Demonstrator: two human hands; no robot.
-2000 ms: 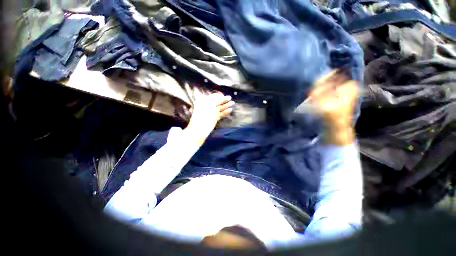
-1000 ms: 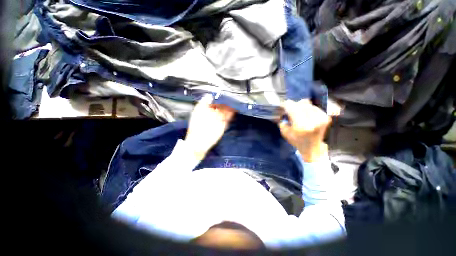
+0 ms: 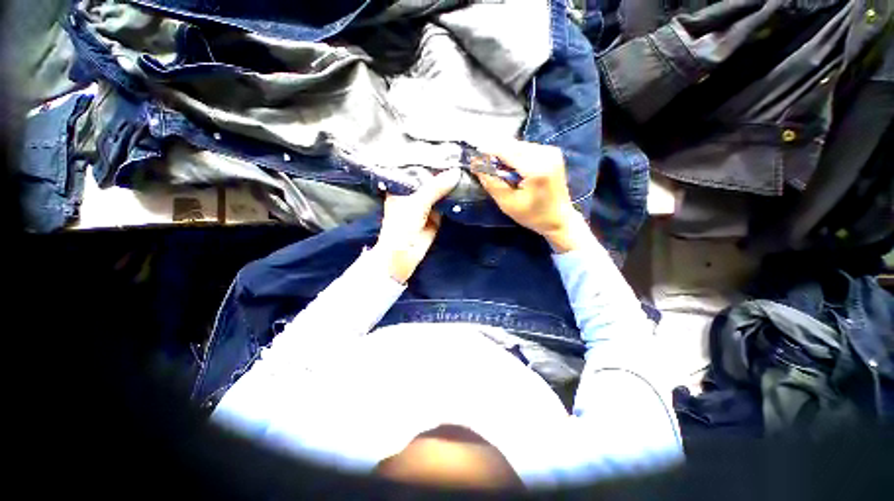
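Observation:
A blue denim jacket [image 3: 353,108] lies on the table with its pale grey inside up. Its dark front placket with small silvery dots runs across in front of me. My left hand [image 3: 412,213] grips the placket area, with thumb and fingers pinching the cloth. My right hand [image 3: 529,186] is just right of it and holds a small dark tool [image 3: 502,173], probably thread snips, mostly hidden by the fingers. Its tip is at the pale cloth beside my left fingertips. Whether it touches a thread cannot be told.
Black or charcoal jackets with yellow buttons [image 3: 725,137] are heaped at upper right. Dark garments [image 3: 784,362] lie at lower right. Dark blue denim [image 3: 480,269] covers my lap. The pale table edge [image 3: 132,207] shows at left, with more denim [image 3: 51,161] on it.
Both hands have come together at the placket, my right hand moving left and up. Earlier, my right hand was farther right and the jacket was turned to show its pale inside.

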